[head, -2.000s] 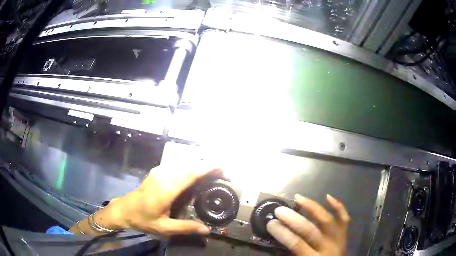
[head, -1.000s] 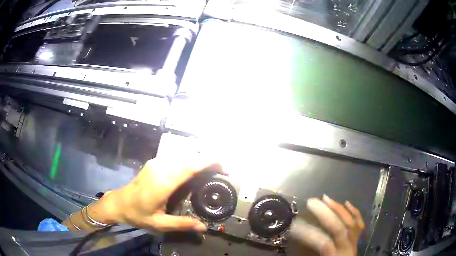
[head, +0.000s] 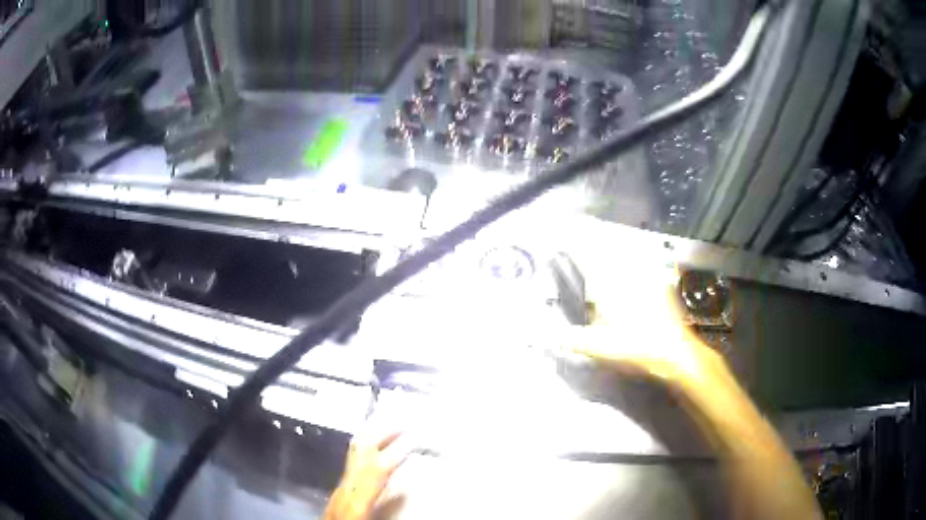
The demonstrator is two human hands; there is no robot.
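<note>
My right hand (head: 650, 340) reaches over the conveyor, its fingers mostly washed out by glare. A dark, narrow part (head: 569, 288) stands just left of its fingers; whether they grip it is hidden by the glare. A pale ringed round part (head: 506, 264) lies further left. Another dark round part in a square nest (head: 704, 296) is just beyond my right hand, on the green-grey belt. My left hand (head: 368, 479) is low in the view, cut off by the bottom edge; whether it holds anything cannot be told.
A thick black cable (head: 447, 249) crosses the view diagonally. A pale tray (head: 630, 168) with rows of dark coppery parts lies behind the line. A metal rail (head: 812, 272) runs along the belt's far side. A dark slotted track (head: 223, 266) is at left.
The view has shifted up and back, showing the tray and cable. My right hand has moved from the near ledge to over the belt. The two-part carrier no longer shows at the ledge.
</note>
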